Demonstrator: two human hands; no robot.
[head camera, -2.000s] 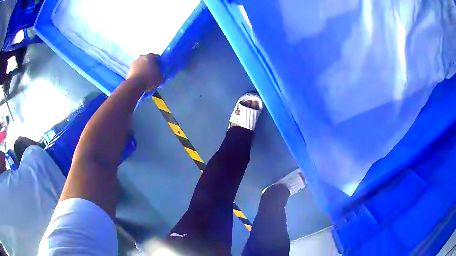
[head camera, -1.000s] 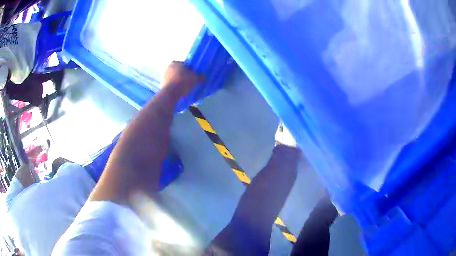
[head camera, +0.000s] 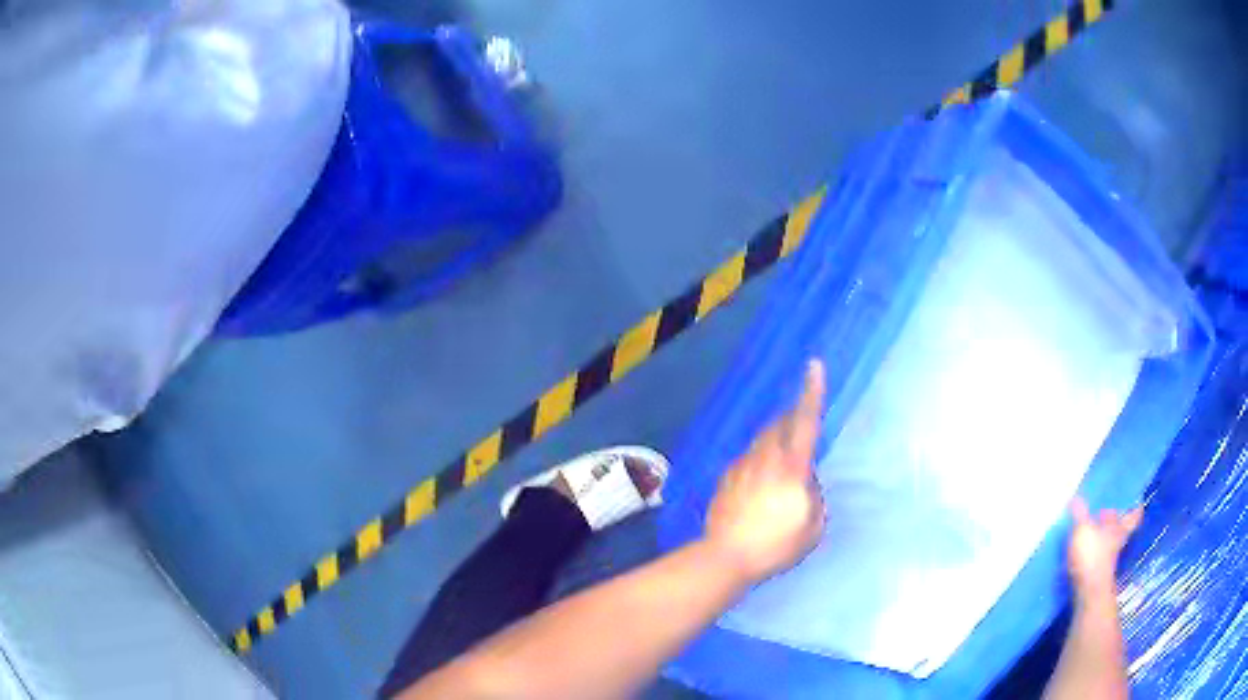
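A blue crate (head camera: 897, 294) with a white, glaring liner sheet (head camera: 958, 424) inside fills the right half of the view, tilted in the picture. My left hand (head camera: 769, 509) holds its left rim, with the index finger stretched along the rim. My right hand (head camera: 1099, 537) is at its right rim; its lower fingers are partly hidden. Whether the crate hangs in the air or rests on something cannot be told.
A person in pale clothing (head camera: 151, 178) sits on a blue stool (head camera: 411, 178) at upper left. Yellow-and-black floor tape (head camera: 589, 376) runs diagonally past my foot in a white sandal (head camera: 595, 486). Shiny film-wrapped blue crates (head camera: 1198, 547) stand at the right edge.
The view has swung round. The lined crate is now in front of me at the right, with both my hands at its rims. The large crate with the wrinkled liner is out of view.
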